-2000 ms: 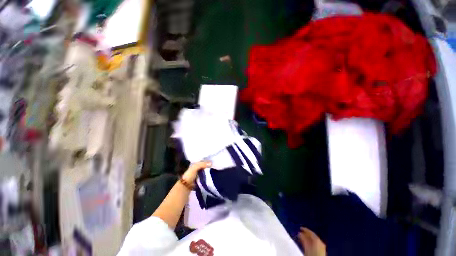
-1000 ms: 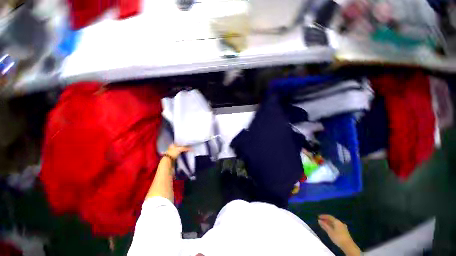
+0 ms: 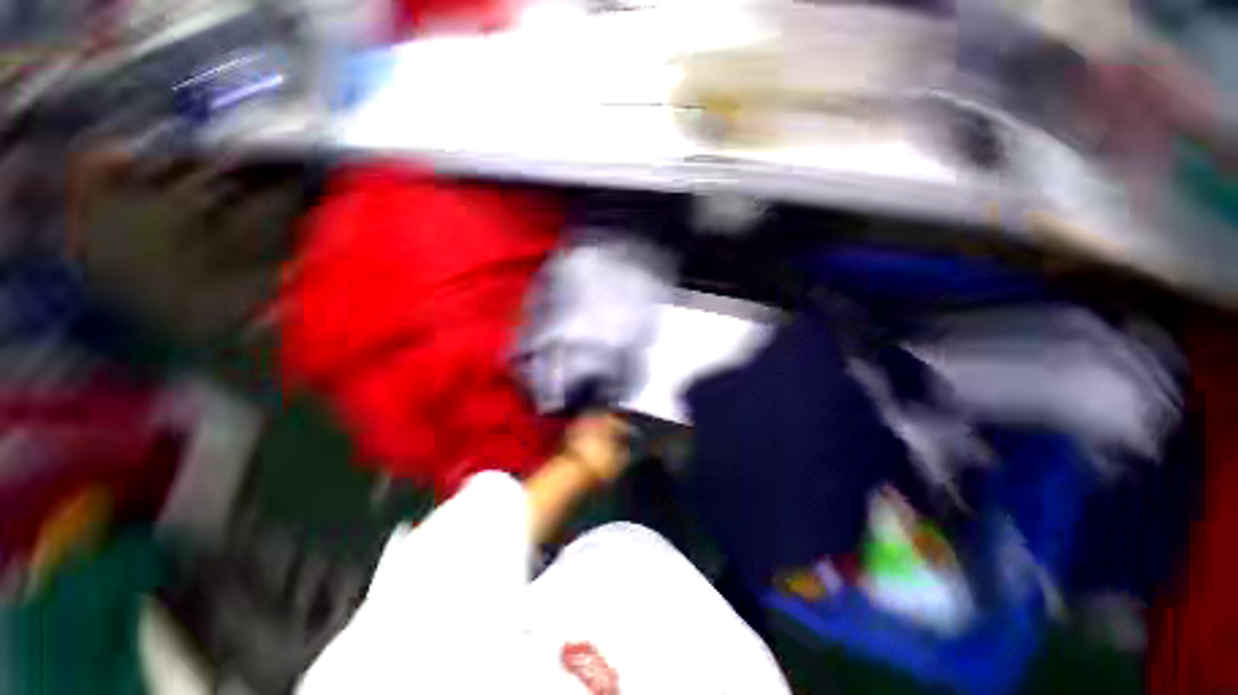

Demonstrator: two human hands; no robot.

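The whole view is blurred. My left hand (image 3: pixel 597 443) is at the lower edge of a white and grey bundle of knit pieces (image 3: pixel 595 315); whether its fingers grip the bundle cannot be made out. The bundle rests on the left part of a white bench (image 3: pixel 706 356), against a large heap of red garment pieces (image 3: pixel 414 306). A dark navy cloth (image 3: pixel 788 455) hangs over the bench to the right of the bundle. My right hand is not in view.
A long white machine table (image 3: pixel 543 102) runs across the top. A blue plastic basket (image 3: pixel 998 638) at the right holds pale striped pieces (image 3: pixel 1052 373) and small green and white items (image 3: pixel 907 564). Red cloth (image 3: pixel 1202 516) shows at the far right edge.
The view has swung left, so the heap, bench and basket sit further right. My left hand shows lower against the bundle. My right hand has left the picture.
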